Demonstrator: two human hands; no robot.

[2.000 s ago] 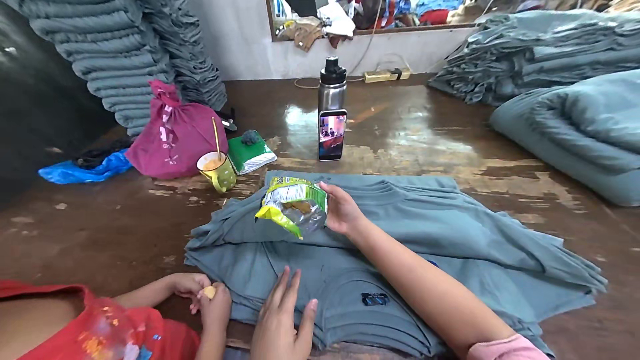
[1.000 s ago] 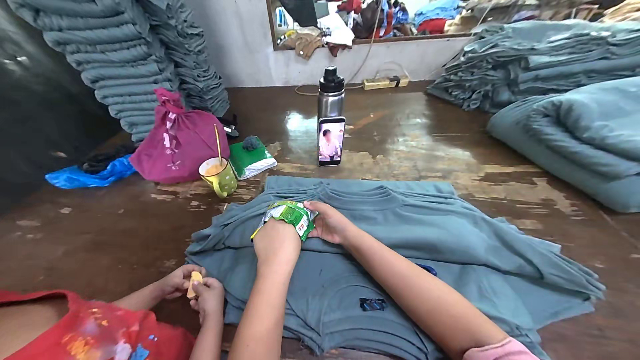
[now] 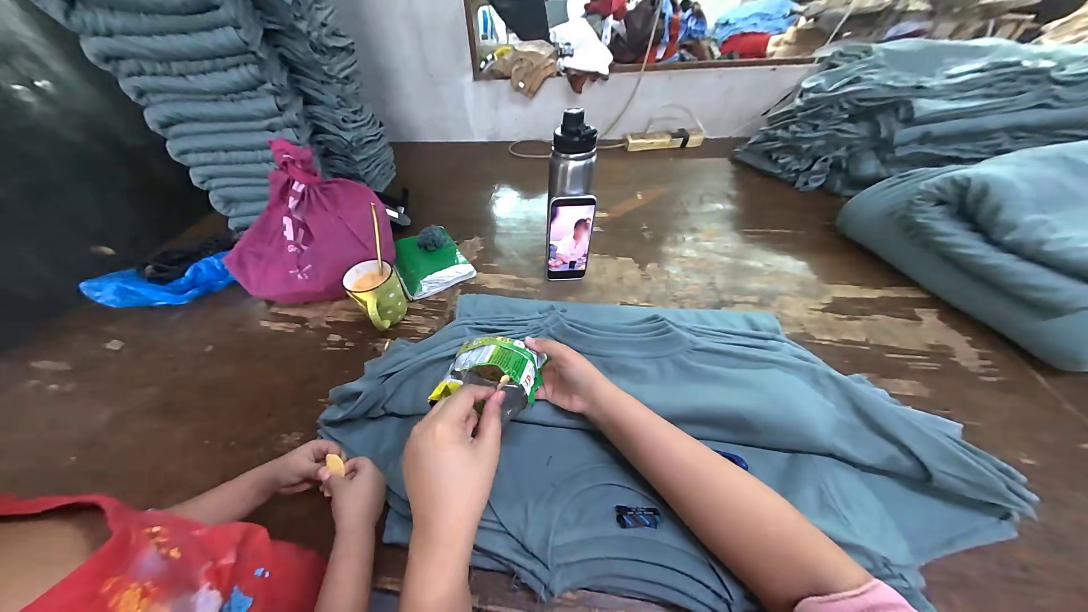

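Observation:
My right hand (image 3: pixel 568 374) grips the right side of an opened green snack packet (image 3: pixel 495 361), above a stack of grey-green T-shirts (image 3: pixel 680 408). At the packet's mouth, my left hand (image 3: pixel 459 442) pinches a small pale snack piece (image 3: pixel 504 382) between thumb and forefinger. To the left, another person in a red top holds a yellowish chip (image 3: pixel 335 465) in both hands (image 3: pixel 340 484). A dark neck label (image 3: pixel 637 517) shows on the nearest shirt.
Behind the shirts, a smartphone (image 3: pixel 570 238) leans on a steel bottle (image 3: pixel 572 161). A mug (image 3: pixel 376 293) with a drink, a green packet (image 3: pixel 432 263) and a magenta cloth bag (image 3: pixel 314 229) stand at left. Folded grey-green fabric (image 3: pixel 986 246) lies at right; garment stacks (image 3: pixel 212 102) rise at back left.
My left hand was apart from the packet at first, then inside it, and is now drawn back to its mouth with a snack piece. My right hand keeps hold of the packet.

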